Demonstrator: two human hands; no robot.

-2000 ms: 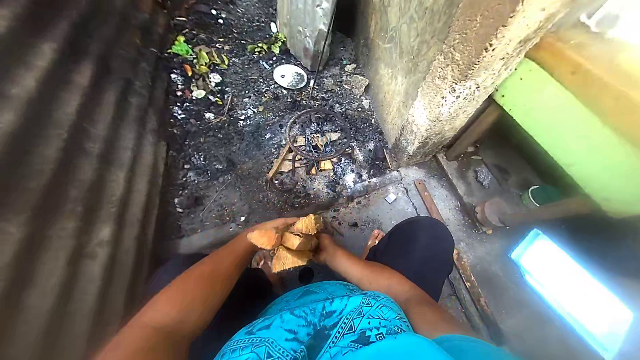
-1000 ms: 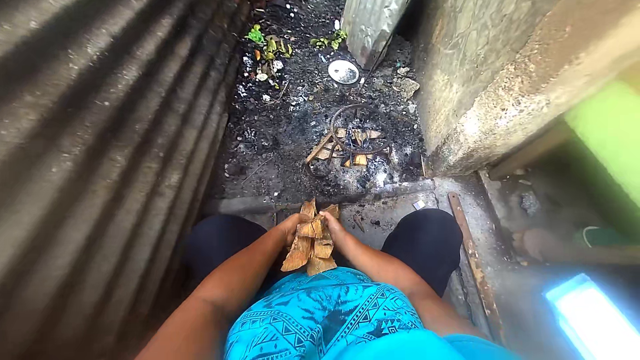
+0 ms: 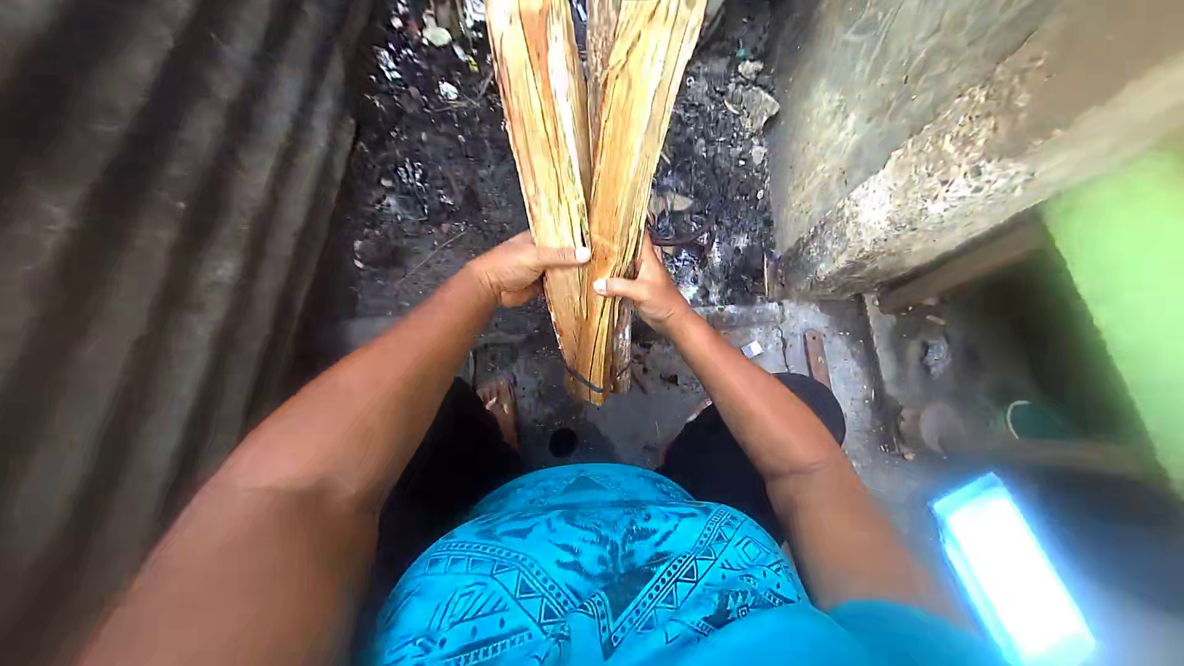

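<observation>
Several long split sticks of firewood (image 3: pixel 615 166) are gathered in a bundle in front of me, their upper ends spread apart and running past the top edge of the view. A thin dark band crosses the bundle near its lower end. My left hand (image 3: pixel 527 266) grips the left side, thumb across the wood. On the right side my right hand (image 3: pixel 647 282) is closed round the bundle, its thumb pointing inward close to the left one. The wood hides most of the ground ring and the small pieces behind it.
Corrugated sheeting (image 3: pixel 166 185) rises at the left. A rough concrete wall (image 3: pixel 888 166) stands at the right, beside a green surface (image 3: pixel 1124 277). Charred ground (image 3: pixel 416 203) lies ahead, with a concrete ledge at its near edge. A rusty metal strip (image 3: pixel 817 359) lies by my right knee.
The bundle, low and close to my body before, is now held up and stretches forward, showing its full sides. Both hands have stayed on it. The ring and wood on the ground have become mostly covered.
</observation>
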